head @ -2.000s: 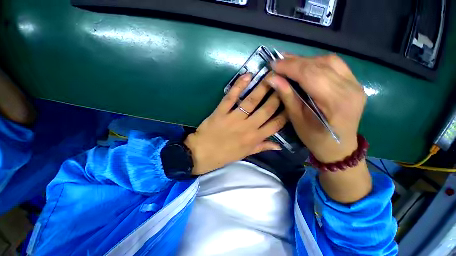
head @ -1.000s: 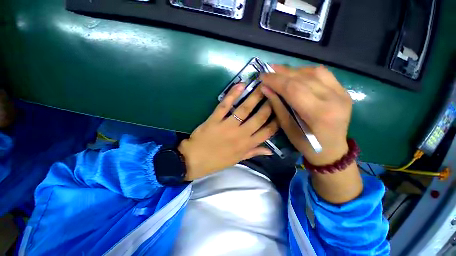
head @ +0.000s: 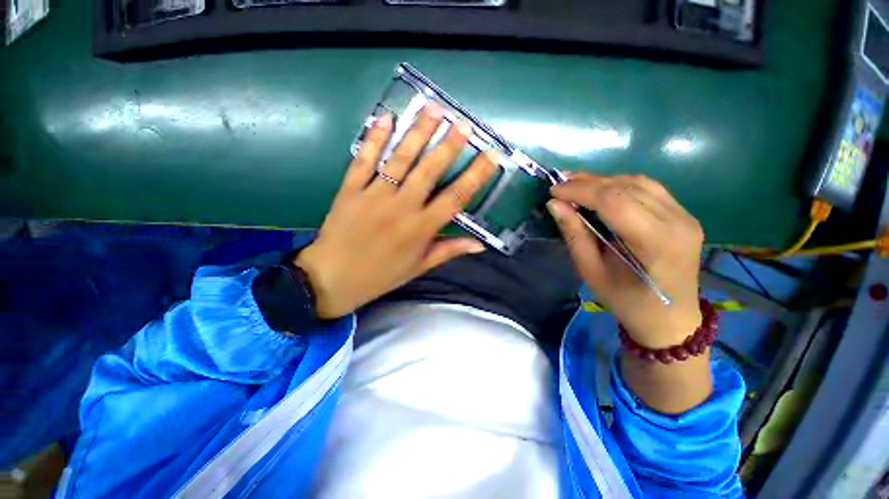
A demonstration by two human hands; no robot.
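Note:
A silver phone middle frame [head: 450,109] lies slanted at the front edge of the green mat, its near end sticking out over the edge. My left hand [head: 398,210] lies across it with spread fingers, pressing on its crossbar and rails. My right hand [head: 629,229] holds thin silver tweezers [head: 634,261] in a pinch. Their tip end is at the frame's right corner, by my right fingertips. Whether the tips touch the frame or hold a small part is too small to tell.
A long black tray [head: 409,37] with frames in its pockets runs along the top. A small silver-white part [head: 21,18] is at the top left. A grey-white meter [head: 850,127] with a yellow-orange cable [head: 807,232] stands right. Machine housing [head: 848,361] is at far right.
The view has shifted, so the tray sits higher. The tweezers and my right hand have moved from the frame's far end to its right corner. More of the frame now shows under my left hand.

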